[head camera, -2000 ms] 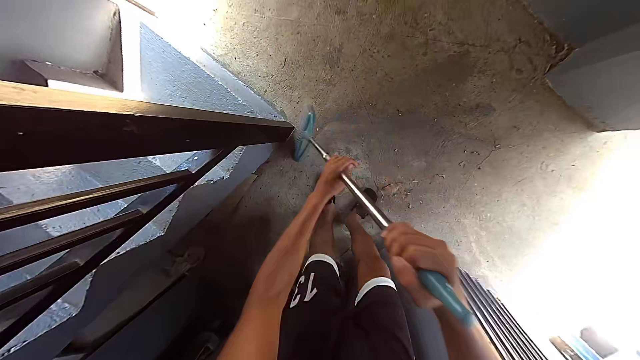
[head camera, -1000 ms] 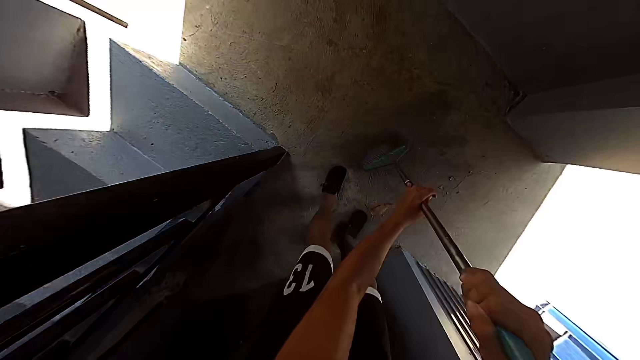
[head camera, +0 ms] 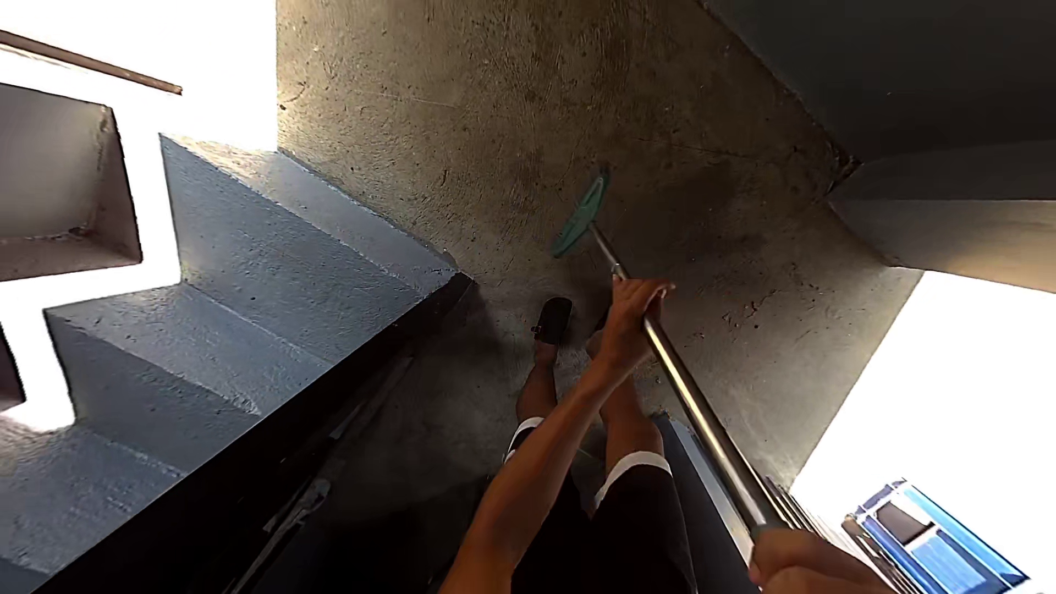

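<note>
A long-handled tool with a shiny metal pole (head camera: pixel 714 429) and a flat green head (head camera: pixel 582 216) runs diagonally across the view. Its head is at the concrete floor, ahead of my feet; the kind of tool is not certain. My left hand (head camera: pixel 634 309) is closed around the pole's lower part, close to the head. At the bottom right, my right hand (head camera: pixel 813 565) grips the upper end and hides most of the grip there.
Grey-blue painted concrete stairs (head camera: pixel 272 239) rise at the left beside a dark rail (head camera: pixel 247 445). Walls (head camera: pixel 949 190) stand at the upper right. My feet in dark shoes (head camera: pixel 553 320) are on the rough concrete floor (head camera: pixel 495 132). A blue structure (head camera: pixel 940 536) shows beyond the bright edge at the lower right.
The view has shifted, showing more of the stairs. The tool's head has moved over the floor, away from the rail end where it was two seconds ago. Both hands have kept hold of the pole.
</note>
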